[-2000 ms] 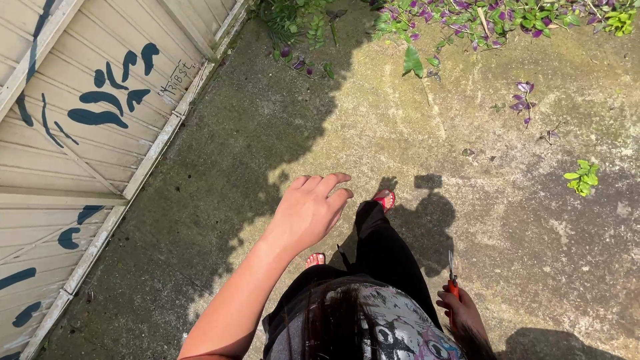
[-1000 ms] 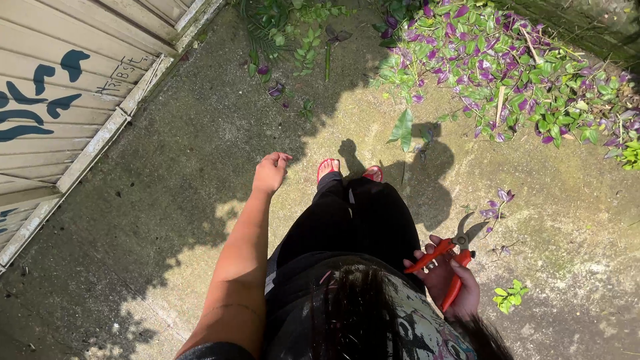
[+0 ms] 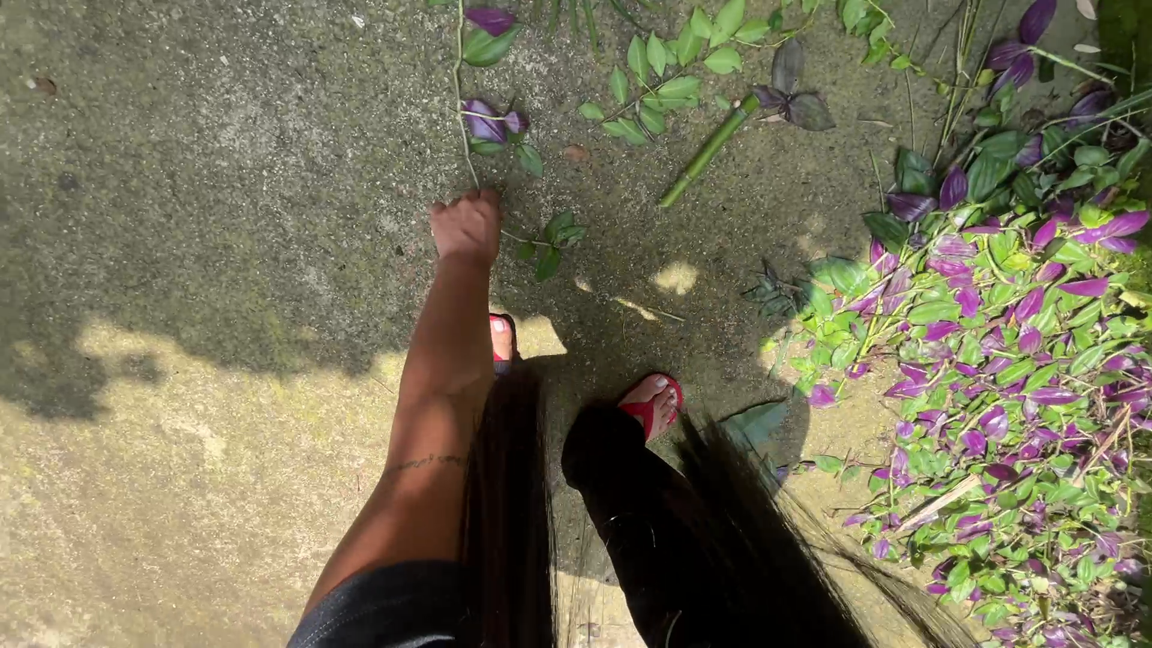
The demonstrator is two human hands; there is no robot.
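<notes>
My left hand reaches down to the concrete, its fingers curled around a thin vine stem with green and purple leaves. The stem runs up from the fingers towards the top edge, and a short leafy piece comes out to the right of the wrist. Right of the hand, a cut green stalk lies on the ground below a leafy green sprig. My right hand is out of view, and so are the pruning shears seen in the earlier frames.
A dense bed of purple and green trailing plants covers the right side. My feet in red flip-flops stand on the partly shaded concrete. Long dark hair hangs across the lower middle. A large green leaf lies right of one foot.
My left hand has gone from hanging with nothing in it to gripping the vine stem. My right hand, earlier holding red-handled pruning shears, has left the view. The view has moved closer to the plants.
</notes>
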